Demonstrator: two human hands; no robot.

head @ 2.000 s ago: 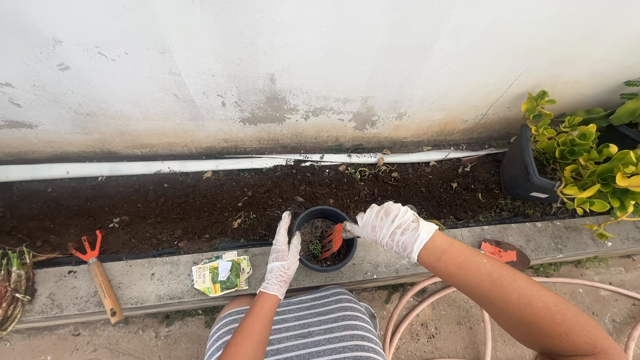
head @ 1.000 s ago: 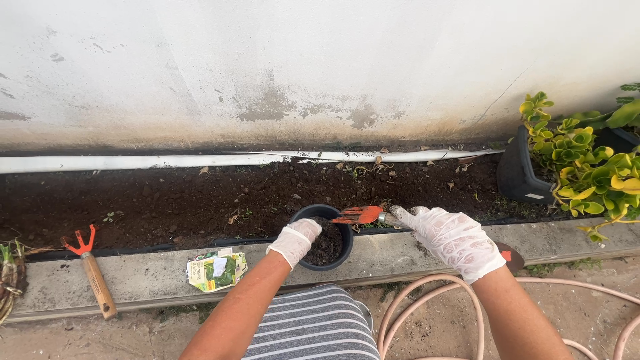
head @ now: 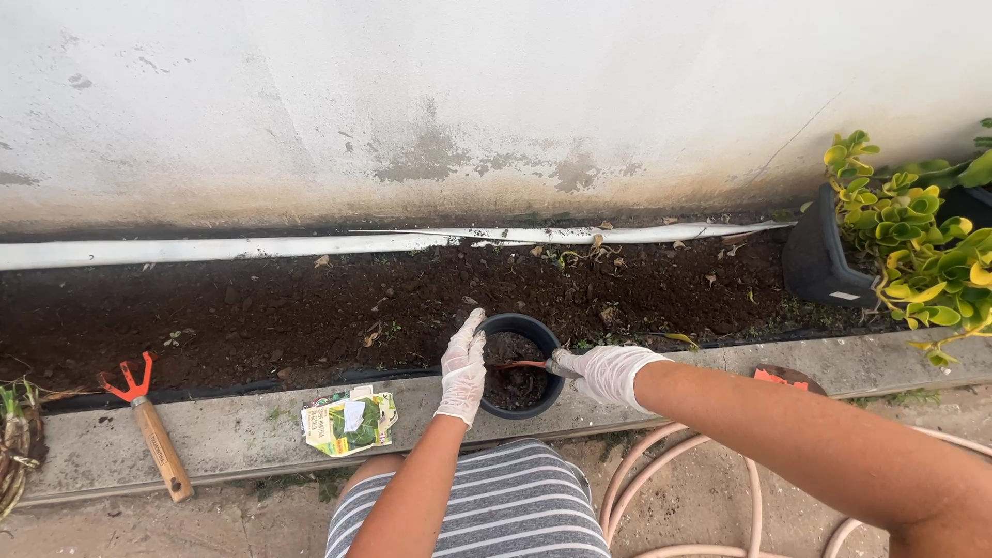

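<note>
A round dark plastic pot with soil in it stands on the edge of the concrete curb. My left hand, in a thin whitish glove, holds the pot's left rim. In a matching glove, my right hand grips a small orange hand fork near its metal neck. The fork's orange head reaches into the pot, with its tines partly sunk in the soil.
Seed packets and an orange hand cultivator with a wooden handle lie on the curb. A soil bed runs behind. Right are a potted succulent, an orange-marked tool blade and a hose.
The hand fork, held above the pot's right rim a second ago, has gone down into the pot. My left hand has shifted from over the pot's upper left to its left side.
</note>
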